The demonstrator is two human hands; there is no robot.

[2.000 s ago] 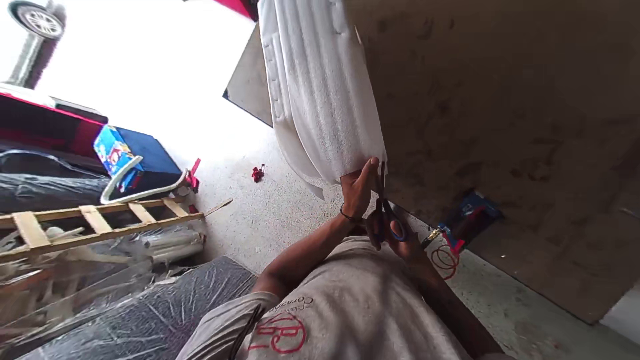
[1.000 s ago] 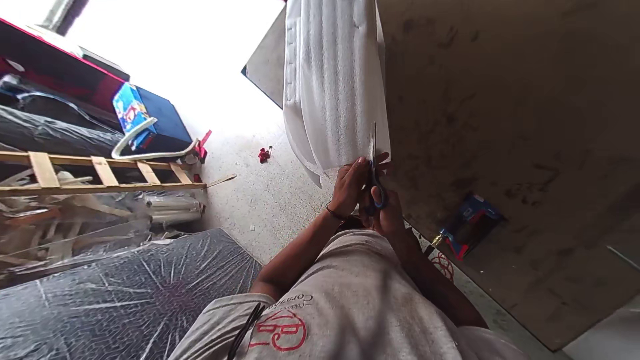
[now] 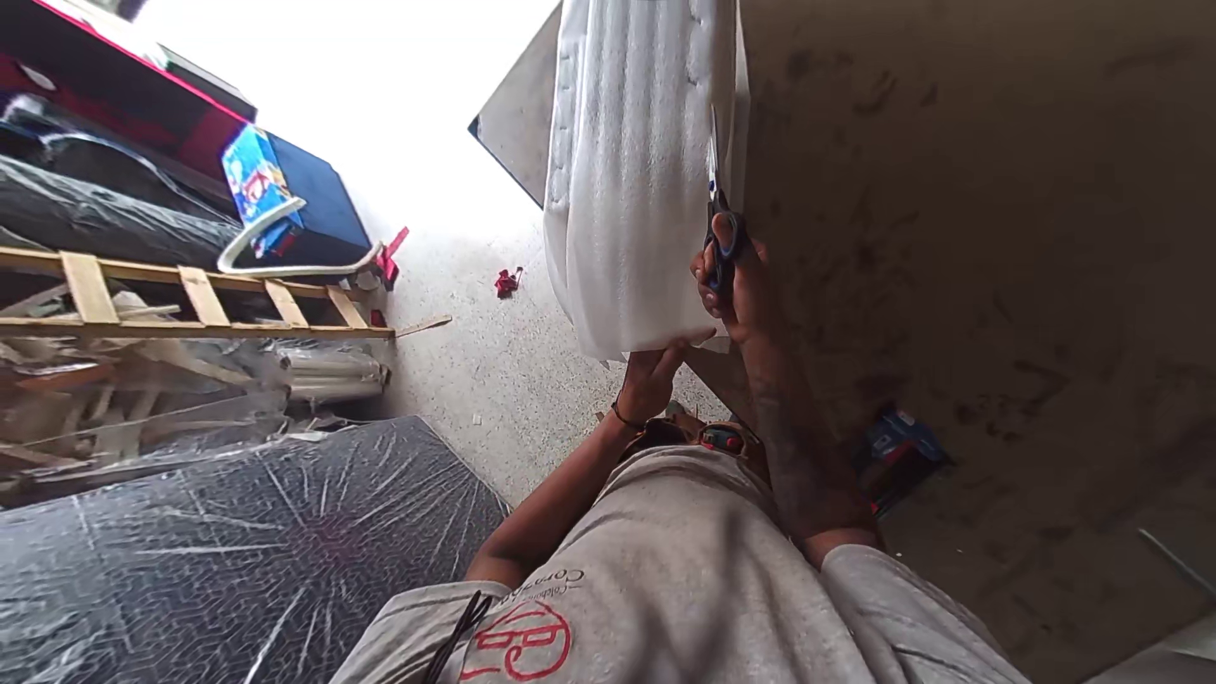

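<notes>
A long piece of layered white foam sheet (image 3: pixel 632 180) stretches up from my body, its near end by my hands. My left hand (image 3: pixel 654 380) grips that near end, with part of the fingers hidden under the sheet. In my right hand (image 3: pixel 736 285) is a pair of scissors (image 3: pixel 719 228) with dark handles. The blades lie over the right side of the foam and point away from me; they look closed or nearly so.
A wooden ladder-like frame (image 3: pixel 199 296) lies at left above a plastic-wrapped dark mattress (image 3: pixel 313 532). Beyond it stands a blue box (image 3: pixel 318 204). Red scraps (image 3: pixel 508 282) lie on the floor. A brown board-like surface (image 3: pixel 950 237) fills the right, with a dark-blue item (image 3: pixel 898 446).
My right hand has moved away from my left, forward along the foam's right side with the scissors. Earlier both hands were close together at the near corner.
</notes>
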